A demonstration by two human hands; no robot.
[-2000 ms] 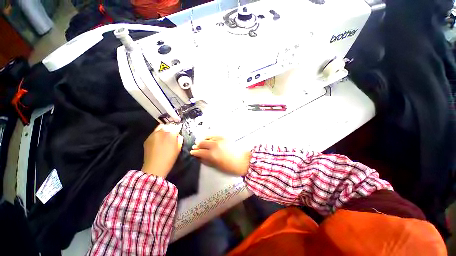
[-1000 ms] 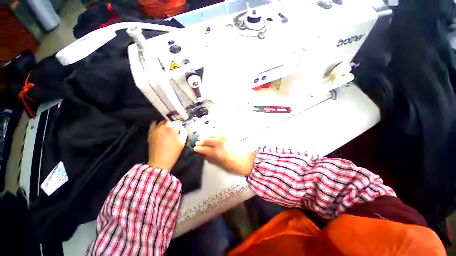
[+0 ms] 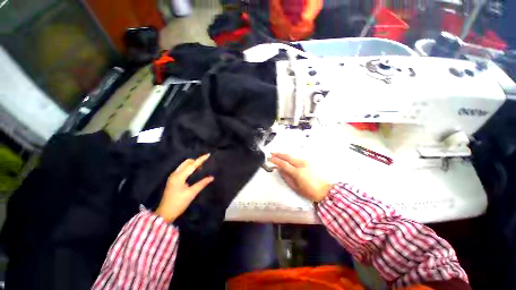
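The black garment [image 3: 226, 113] lies left of the white sewing machine [image 3: 396, 90] and hangs over the table edge. Its right edge lies by the presser foot [image 3: 302, 123]. My left hand [image 3: 184, 187] is over the garment with thumb and fingers apart, holding nothing visible. My right hand [image 3: 300, 174] lies on the white table at the garment's right edge, fingertips by a small metal part; whether they pinch anything is unclear. The red-handled thread snips [image 3: 372, 154] lie on the machine bed. A white label [image 3: 150, 135] shows on the black cloth.
A printed ruler runs along the front edge of the white table [image 3: 351, 207]. A black bundle with an orange-red tie [image 3: 163, 67] lies behind the table's left end. Dark cloth hangs at the far right. Red and orange items stand behind the machine.
The view has swung left and up, with blur. My left hand has left the needle area and opened over the garment. My right hand has moved slightly away from the presser foot. The garment appears shifted leftward.
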